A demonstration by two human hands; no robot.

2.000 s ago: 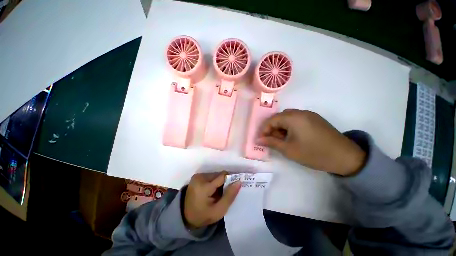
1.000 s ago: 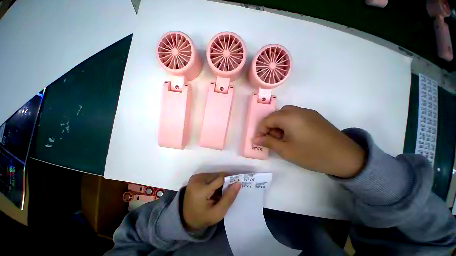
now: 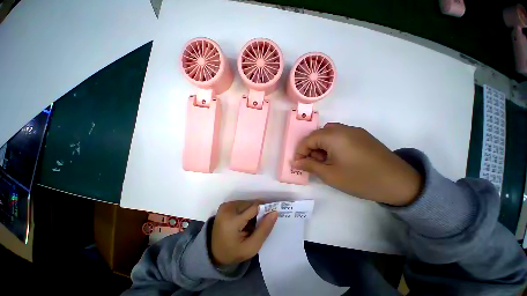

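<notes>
Three pink handheld fans lie side by side, heads away from me: a left fan, a middle fan and a right fan. My right hand is over the right fan's handle, thumb and forefinger together at its lower part, beside a small black-printed label. Whether the fingertips grip anything is hidden. My left hand holds a white label sheet between thumb and fingers; rows of black print show at its top, and the strip hangs down blank.
The fans lie on a white work sheet. A spare label sheet lies at the right. A loose white sheet is at the upper left. A carton with pink fans is below the bench edge. More pink fans are on the dark green conveyor belt.
The view has shifted slightly, so the fans sit a little further left in it. My right hand stays at the right fan's handle; my left hand keeps hold of the label sheet.
</notes>
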